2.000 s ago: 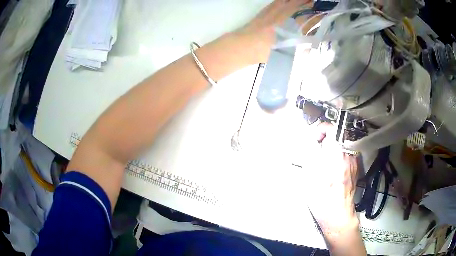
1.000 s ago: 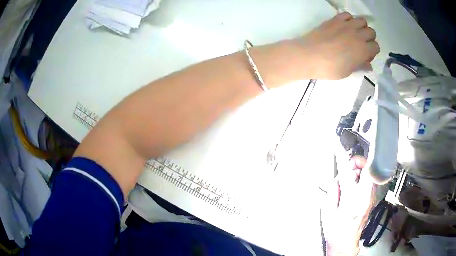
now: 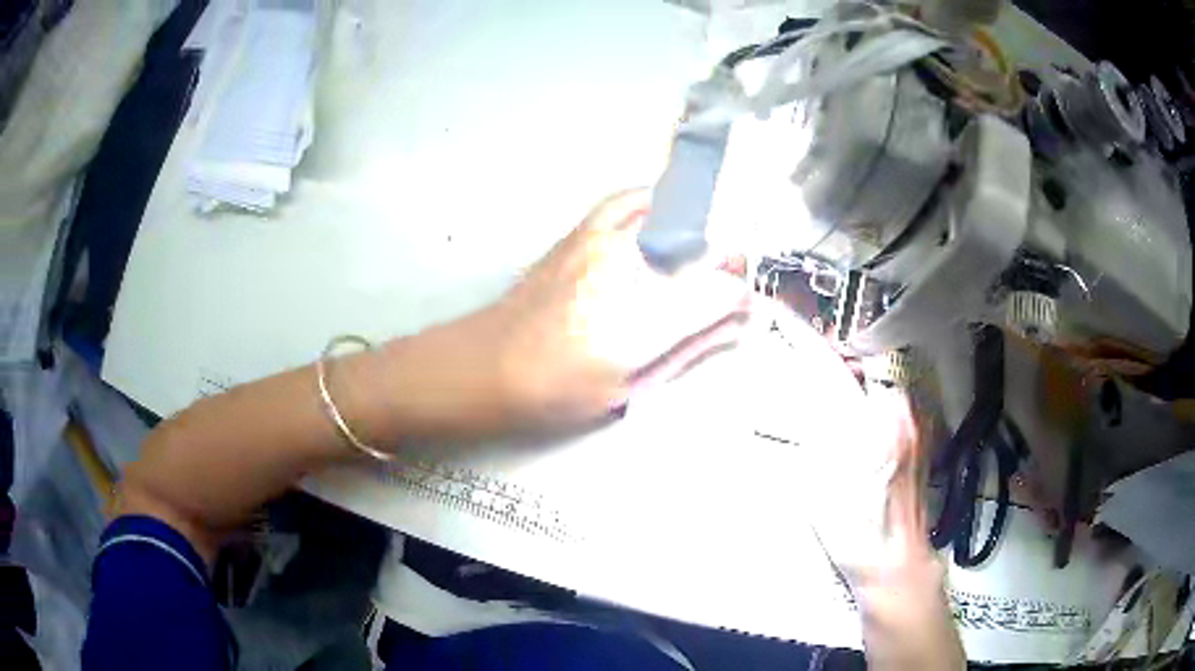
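Observation:
The sewing machine head [image 3: 904, 171] is at the upper right, with its presser foot and needle area [image 3: 819, 291] in bright light. My left hand [image 3: 629, 308] is just left of the needle, palm down with fingers curled. Its fingertips are washed out by glare, so whether they hold cloth cannot be told. My right hand [image 3: 891, 485] lies right of and below the needle, pointing up towards it. It is mostly washed out too, and its grip is unclear. Any white cloth between the hands cannot be told from the white table [image 3: 433, 131].
The grey-blue lamp [image 3: 684, 194] hangs over my left fingers. Black-handled shears [image 3: 976, 485] lie right of my right hand, with a thin dark-brown stick [image 3: 1071, 498] farther right. A stack of white pieces [image 3: 249, 118] is at the upper left. Ruler markings [image 3: 478, 505] run along the front edge.
My left hand has come back from the far side of the table to beside the needle. The view has shifted back over the machine. My right hand stays near the needle.

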